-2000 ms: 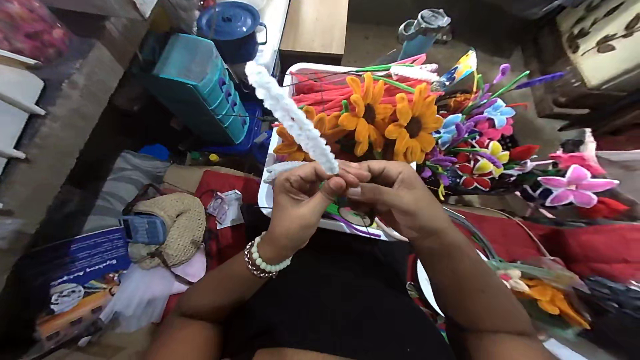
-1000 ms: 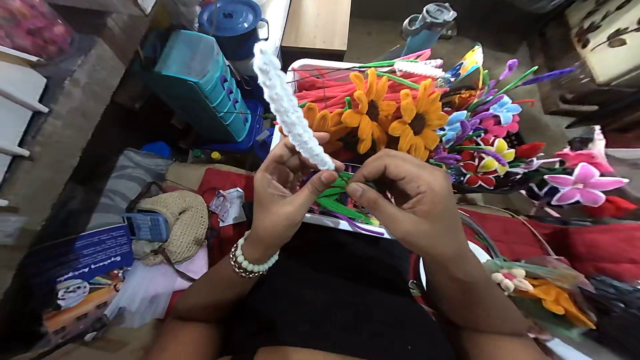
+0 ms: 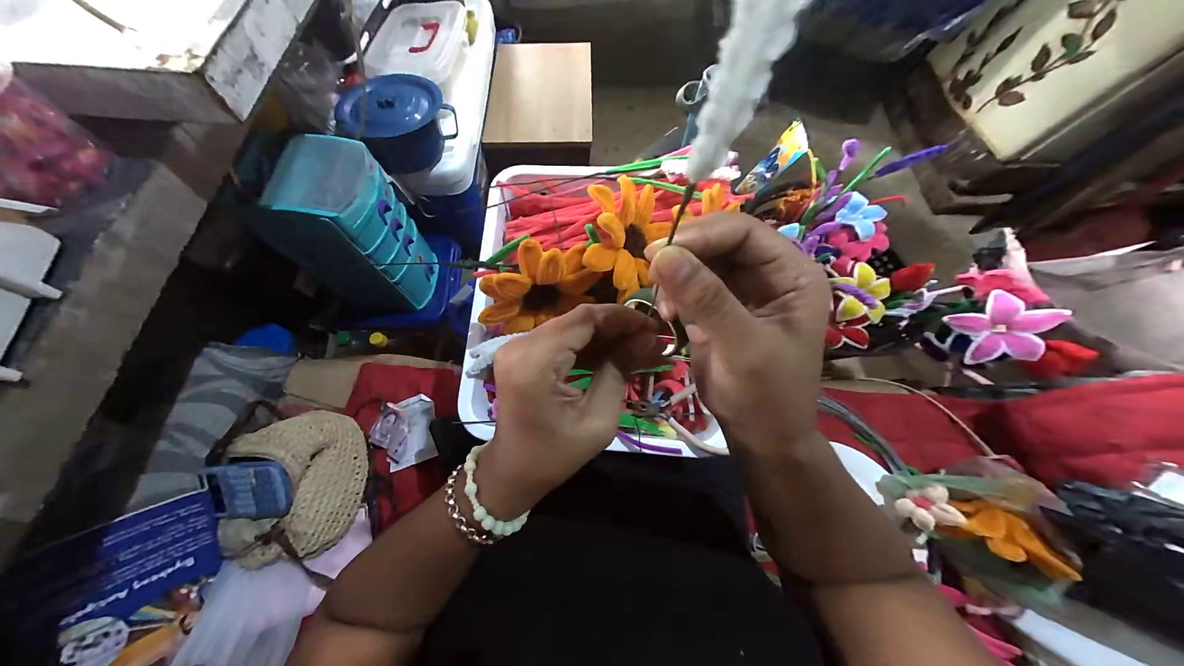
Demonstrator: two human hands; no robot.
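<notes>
A white fuzzy flower spike point(image 3: 740, 83) on a thin dark stem point(image 3: 683, 217) stands up above my hands. My right hand point(image 3: 754, 324) pinches the stem between thumb and forefinger just below the white part. Lower down, my left hand point(image 3: 569, 388) has its fingertips together near the stem's lower end, by a thin curled greenish strip point(image 3: 668, 344); what exactly the fingers grip is partly hidden. Behind the hands is a white plastic tray point(image 3: 476, 402) with orange fuzzy-wire flowers point(image 3: 622, 236), red fuzzy stems point(image 3: 546, 208) and green and purple pieces.
Colourful fuzzy-wire flowers point(image 3: 1004, 326) stand right of the tray. To the left are a teal drawer unit point(image 3: 347, 222), a blue lidded pot point(image 3: 393, 120), a woven bag point(image 3: 324, 481) and a blue calculator-like device point(image 3: 248, 490). A wrapped orange flower point(image 3: 1013, 536) lies at the lower right.
The white spike has moved right and now stands over my right hand. My right hand has moved up to the stem below it; a second ago my left fingers were at the spike's base.
</notes>
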